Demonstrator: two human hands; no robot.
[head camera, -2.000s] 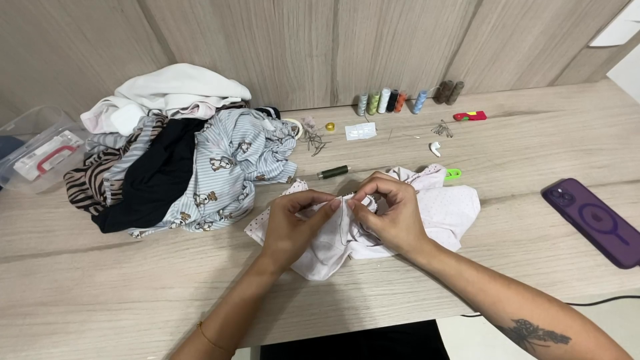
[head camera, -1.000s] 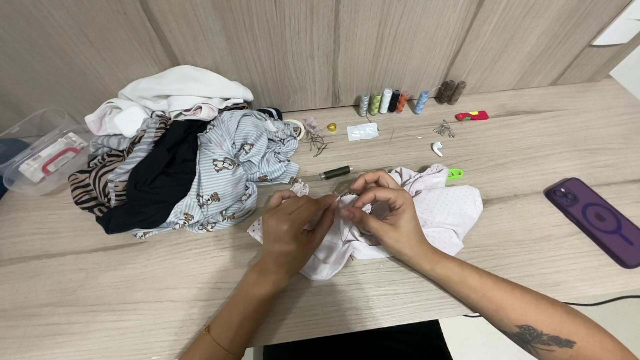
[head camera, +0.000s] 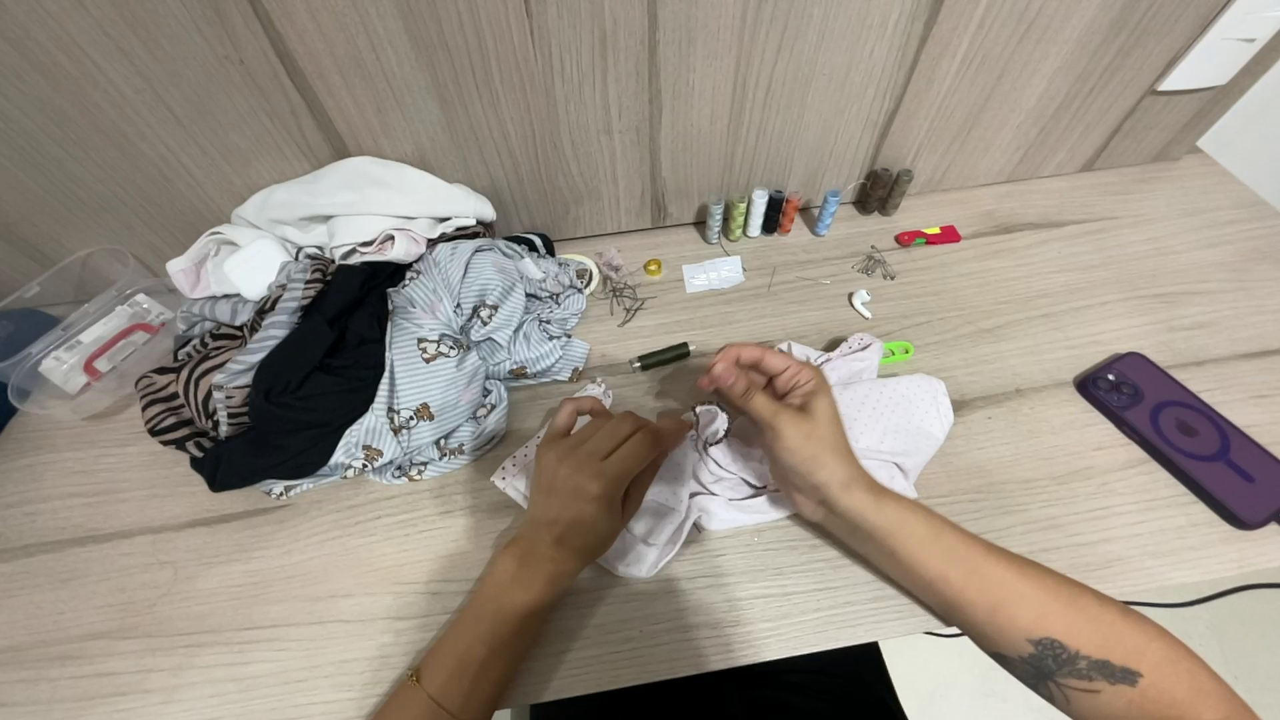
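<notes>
A pale pink dotted cloth garment (head camera: 890, 425) lies on the table under both hands. My left hand (head camera: 598, 480) grips the garment near a gathered edge with dark stitching (head camera: 710, 425). Just right of that edge, my right hand (head camera: 785, 420) is raised with thumb and forefinger pinched together; whether a needle or thread is between them is too small to tell. Behind the hands lies a spool of dark green thread (head camera: 662, 357). A bright green plastic clip-like item (head camera: 897, 352) touches the garment's upper right side.
A heap of clothes (head camera: 330, 350) and a clear plastic box (head camera: 95, 350) occupy the left. Thread spools (head camera: 757, 212) stand along the back panel, with safety pins (head camera: 875, 263), a white earbud (head camera: 860, 303) and a red item (head camera: 928, 236) nearby. A purple phone (head camera: 1190, 435) lies right.
My hands, close together at the cloth earlier, are now farther apart. My right hand has lifted from the stitched edge, which now shows between them.
</notes>
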